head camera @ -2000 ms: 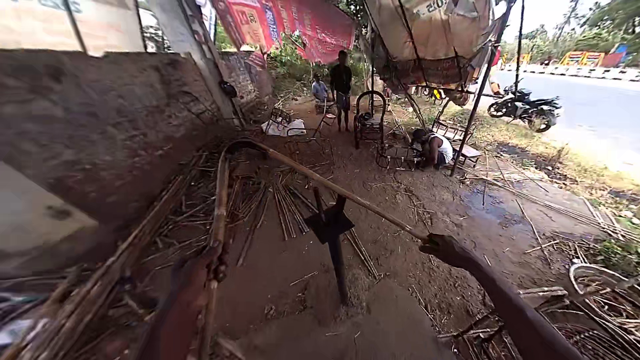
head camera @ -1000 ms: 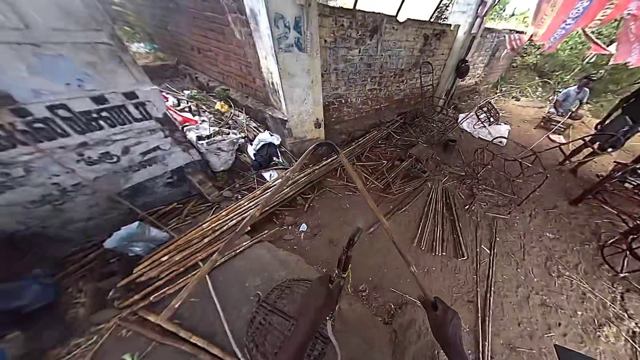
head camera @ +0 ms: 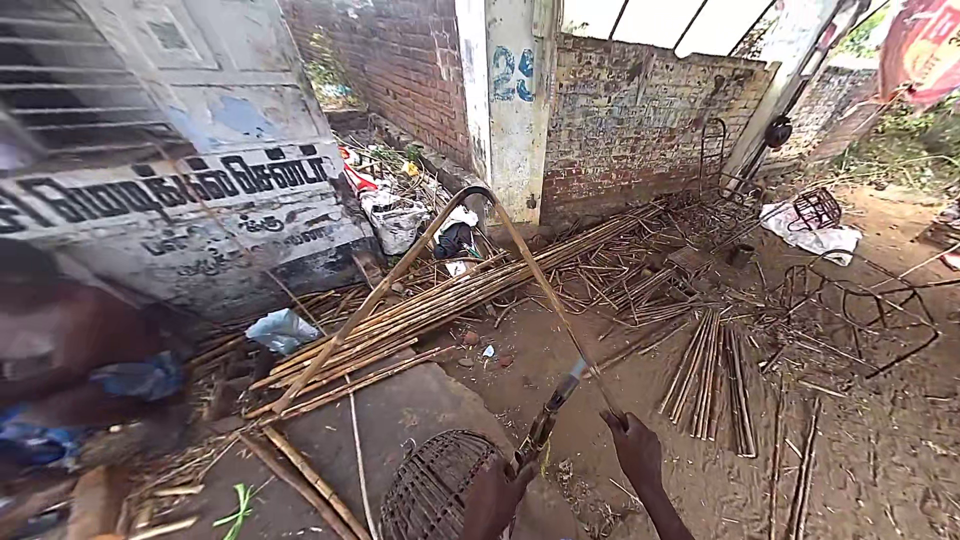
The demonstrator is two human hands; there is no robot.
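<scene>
A long cane pole (head camera: pixel 525 251), bent sharply into an upside-down V with a darkened bend at its top, stands out in front of me. My right hand (head camera: pixel 634 442) is closed around the lower end of its right leg. The other leg slopes down to the left over a bundle of canes. My left hand (head camera: pixel 499 487) grips a torch-like tool (head camera: pixel 546 420), whose tip, with a faint bluish flame or glow, meets the right leg just above my right hand. A woven cane basket (head camera: pixel 439 480) lies beside and partly behind my left hand.
Long canes (head camera: pixel 450 300) lie piled along the brick wall (head camera: pixel 630 120). Shorter canes (head camera: pixel 709 375) are on the dirt at right, near wire-like frames (head camera: pixel 885 307). A blurred person (head camera: pixel 90 337) is close at left. A concrete slab (head camera: pixel 420 412) is below, and a white sack (head camera: pixel 814 232) lies farther off.
The view has swung left from the road side to the wall and cane pile. The bent cane has come round with my hands, and my right hand still holds its end.
</scene>
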